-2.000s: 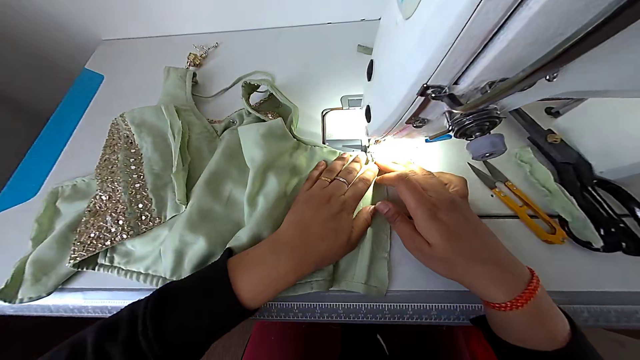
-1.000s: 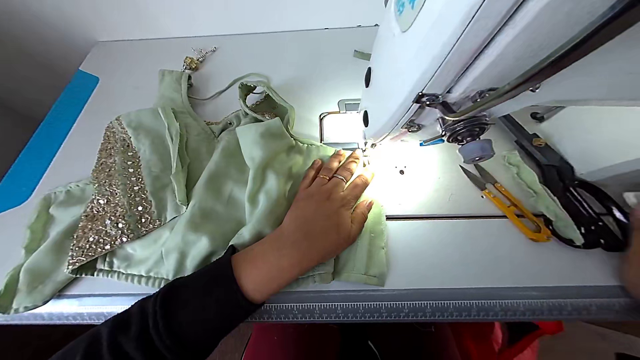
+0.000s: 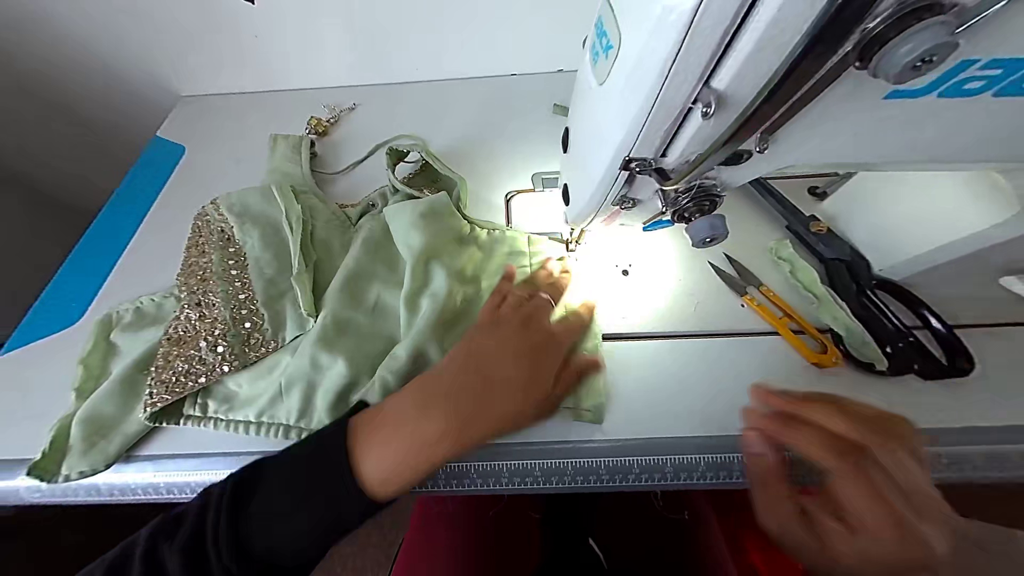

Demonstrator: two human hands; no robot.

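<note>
A light green garment [image 3: 344, 296] with a gold sequined panel [image 3: 212, 312] lies across the left and middle of the sewing table. Its right edge reaches the lit presser foot [image 3: 573, 240] of a white Jack sewing machine [image 3: 640, 104]. My left hand [image 3: 520, 344] rests on the fabric just below the foot, fingers spread and slightly blurred, pressing rather than gripping it. Blurred by motion, my right hand [image 3: 840, 472] is over the table's front edge at lower right, away from the cloth, with nothing visible in it; its finger posture is unclear.
Right of the needle area lie yellow-handled thread snips [image 3: 788, 324], a green fabric scrap [image 3: 832, 304] and large black-handled scissors [image 3: 872, 296]. A ruler strip [image 3: 600, 474] runs along the front edge. A beaded tassel [image 3: 320, 125] lies at the garment's top.
My right hand was on the fabric by the presser foot, moved off to the far right edge, and is now back in view at lower right. My left hand stays on the garment.
</note>
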